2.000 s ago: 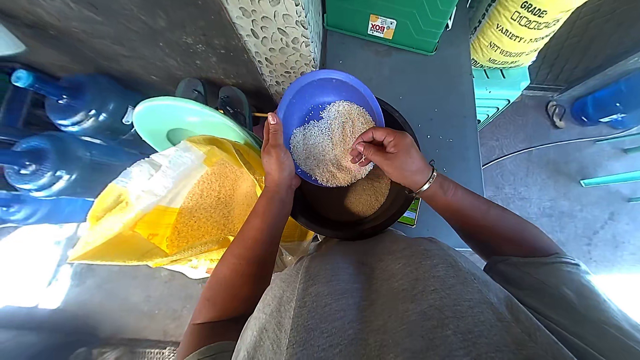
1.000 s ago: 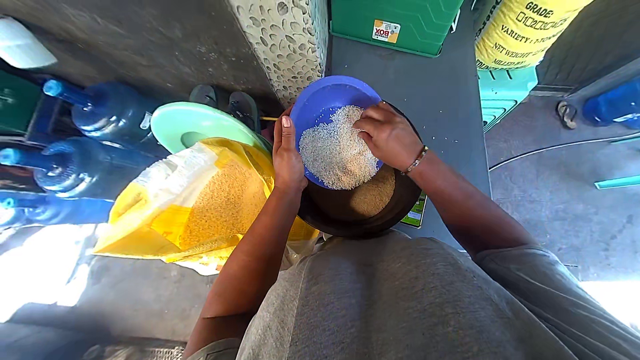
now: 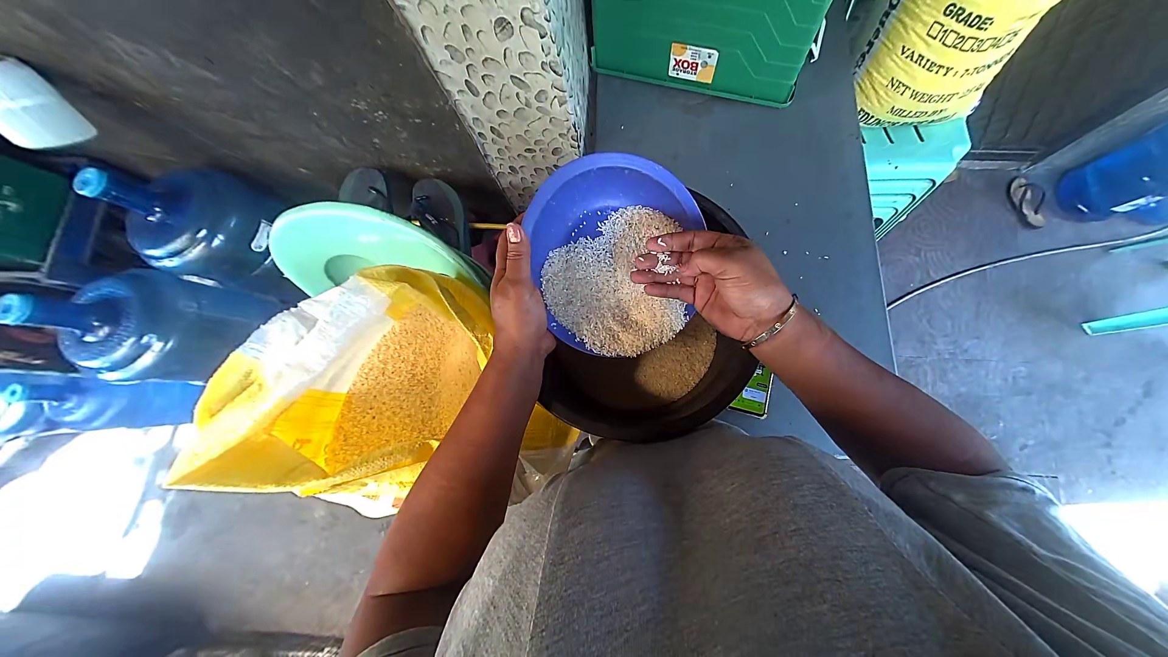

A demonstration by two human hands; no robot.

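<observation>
My left hand (image 3: 522, 301) grips the left rim of a blue plastic bowl (image 3: 598, 182), tilted and partly filled with pale grain (image 3: 602, 292) that looks like rice. Over the grain, my right hand (image 3: 716, 278) is palm up, fingers slightly curled, with a few white grains lying on them. Beneath the blue bowl is a wide black basin (image 3: 639, 422) with brownish grain (image 3: 680, 363) in it. A yellow and white sack (image 3: 292, 424) gapes at the left, showing yellowish grain (image 3: 411, 374) inside.
A pale green basin (image 3: 365, 242) stands behind the sack, near slippers (image 3: 438, 210) and several blue water jugs (image 3: 196, 224). The grey table (image 3: 730, 137) bears scattered grains and a green storage box (image 3: 712, 46). A pebbled pillar (image 3: 511, 82) rises behind; a yellow printed sack (image 3: 949, 59) is at upper right.
My right hand, earlier palm down with its fingers in or close over the grain, has turned palm up with grains on its fingers. My left hand still holds the blue bowl.
</observation>
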